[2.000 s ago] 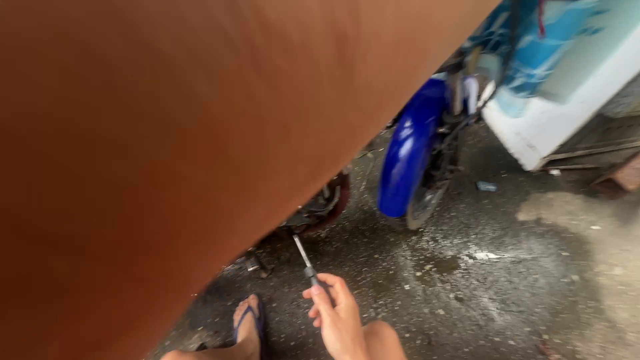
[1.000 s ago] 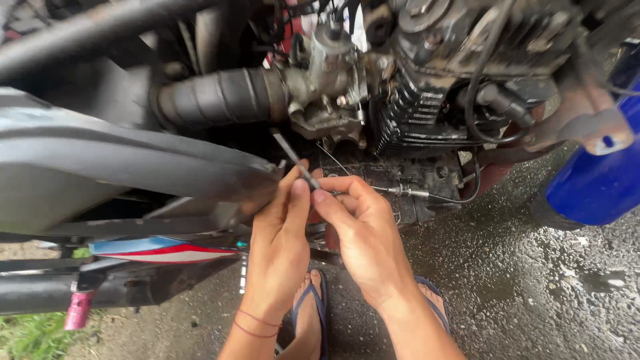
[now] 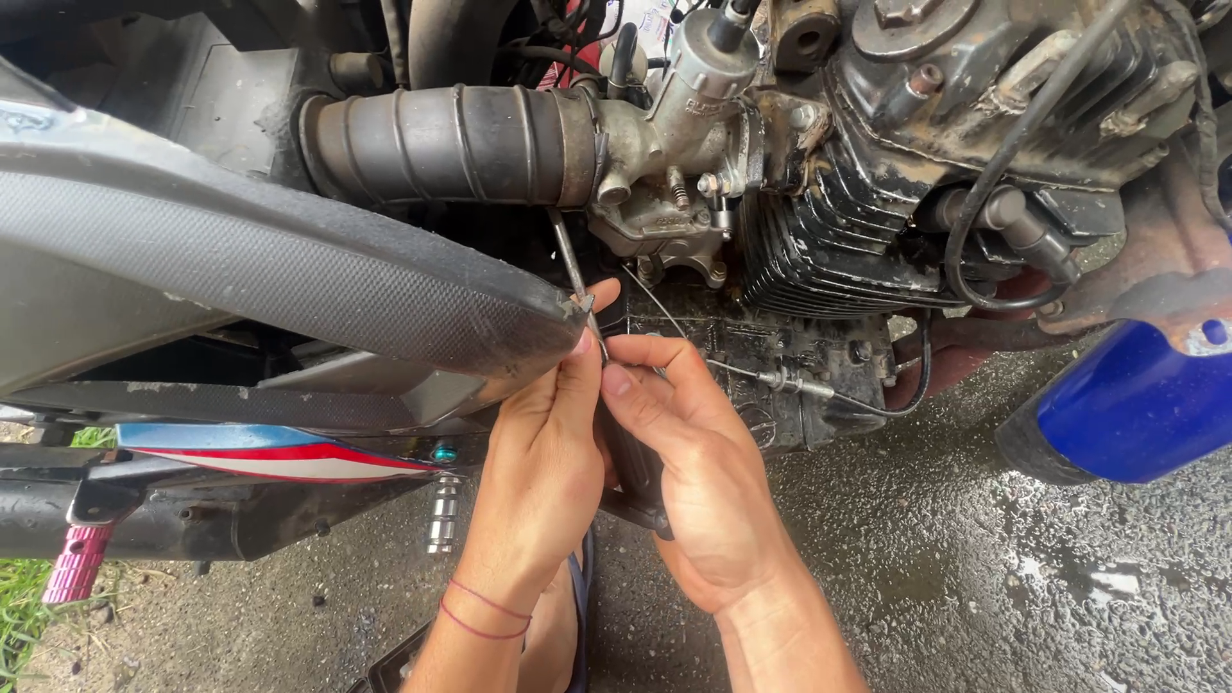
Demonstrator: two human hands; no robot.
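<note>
A motorcycle's carburetor (image 3: 674,164) joins a ribbed rubber intake hose (image 3: 452,144) on its left. Below the hose, a thin metal shaft (image 3: 568,252), likely a screwdriver's, runs upward from my hands, its top end near the hose's underside. My left hand (image 3: 544,462) pinches the shaft's lower part between thumb and fingers, a reddish string at the wrist. Touching it on the right, my right hand (image 3: 698,452) has thumb and fingers closed at the lower end, where the tool's handle is hidden. Between the hands shows a black part of the motorcycle (image 3: 630,462).
The finned engine cylinder (image 3: 818,241) stands right of the carburetor, with a cable (image 3: 760,373) below. A textured side panel (image 3: 289,250) borders my left hand. A blue fender (image 3: 1145,404) is at right, a pink footpeg (image 3: 77,563) at lower left, over wet pavement (image 3: 914,558).
Two seconds ago my one visible hand held a screwdriver; a second ago both hands were at the tool below the carburetor. The view has swung far and now sits closer to the engine.
</note>
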